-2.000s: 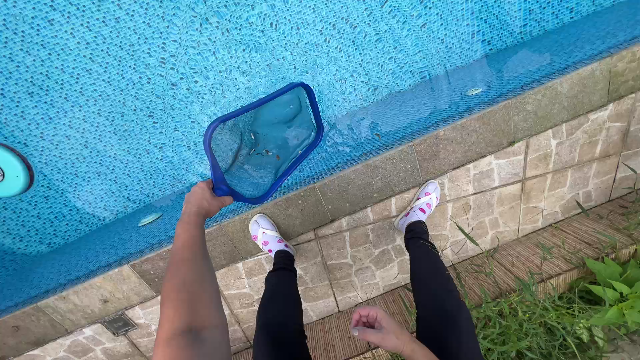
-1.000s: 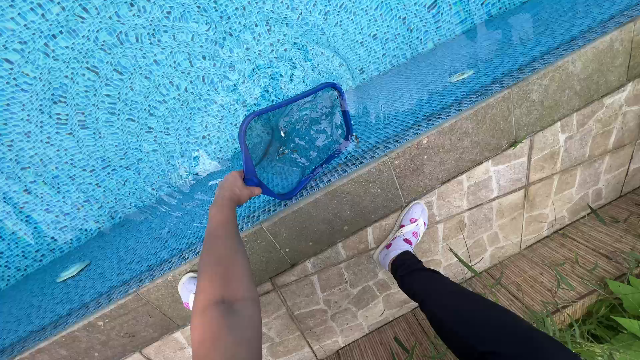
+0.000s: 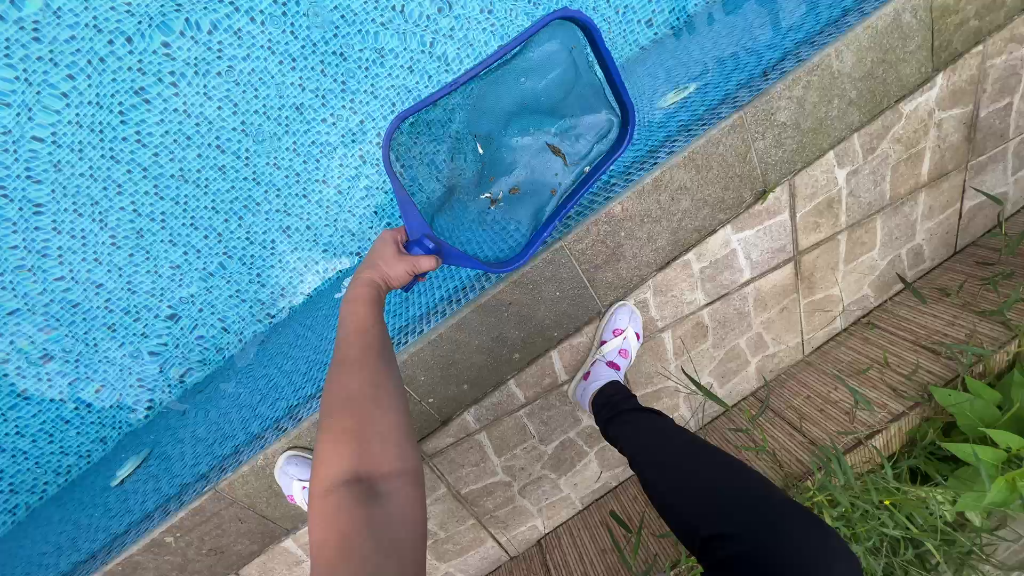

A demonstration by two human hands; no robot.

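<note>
My left hand (image 3: 396, 261) is closed around the short handle of a blue pool skimmer net (image 3: 414, 214), at the frame's lower left corner. The net's frame is held over the pool water (image 3: 200, 160) beside the edge. Several bits of debris, among them a brown leaf (image 3: 557, 153), lie within the net's outline. Whether the mesh touches the water I cannot tell. My right hand is out of view.
Stone coping (image 3: 664, 212) runs diagonally along the pool, with stone-patterned paving (image 3: 552, 448) beside it. My feet in spotted socks and white flip-flops (image 3: 612, 352) stand at the edge. Ribbed decking (image 3: 848, 384) and green plants (image 3: 888, 504) lie at the lower right.
My right hand, seen two seconds ago at the bottom, has left the view. My left hand still holds the skimmer net. The ripples seen around the net one second ago have calmed.
</note>
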